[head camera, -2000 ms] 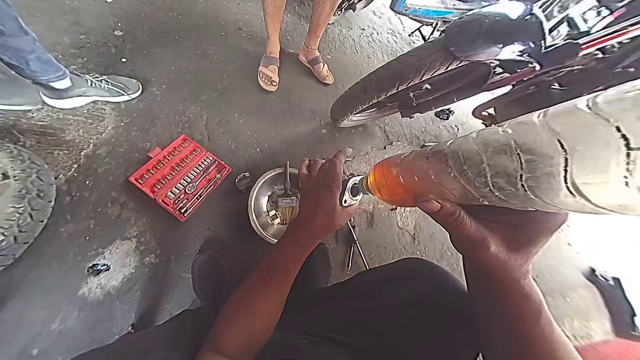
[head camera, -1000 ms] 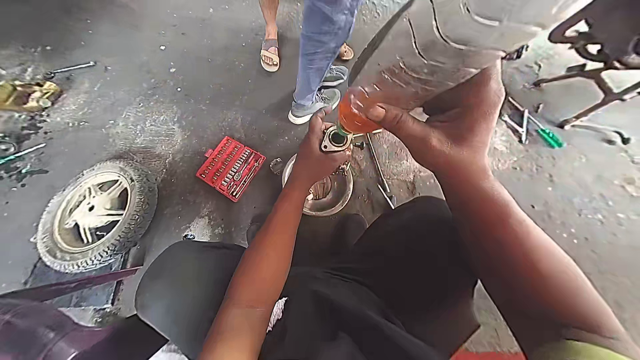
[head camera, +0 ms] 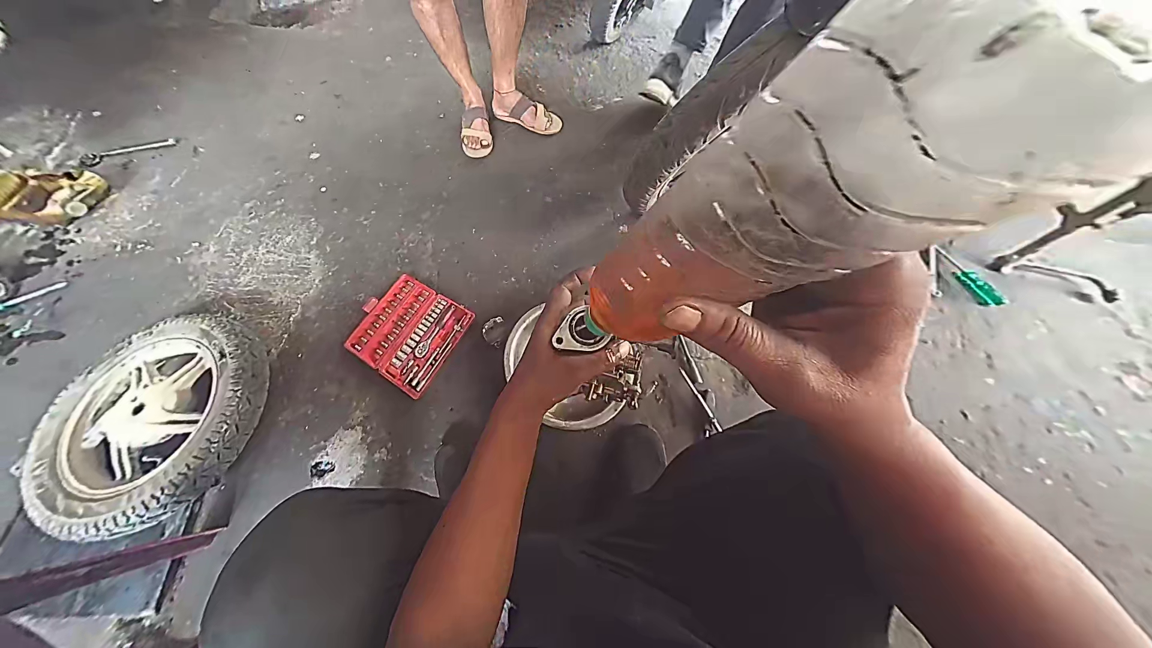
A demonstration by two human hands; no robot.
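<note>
My right hand (head camera: pixel 810 342) grips a large clear plastic bottle (head camera: pixel 774 189) with a little orange liquid at its lower end, tilted neck down. The green rim of its mouth meets the round opening of a metal carburetor-like part (head camera: pixel 580 331) with a flange. My left hand (head camera: pixel 558 346) is closed around that part, its fingers partly hidden behind it and the bottle. Below the left hand, a round metal bowl (head camera: pixel 576 419) on the floor holds small metal parts (head camera: pixel 619 382).
An open red socket set case (head camera: pixel 409 335) lies left of the bowl. Further left is a wheel with tire (head camera: pixel 144 423). Long metal tools (head camera: pixel 700 382) lie right of the bowl, a green-handled screwdriver (head camera: pixel 979 288) farther right. A person's sandalled feet (head camera: pixel 511 121) stand ahead.
The view has swung about. Both hands keep hold of the bottle and metal part. The person in jeans, close ahead one second ago, no longer stands there.
</note>
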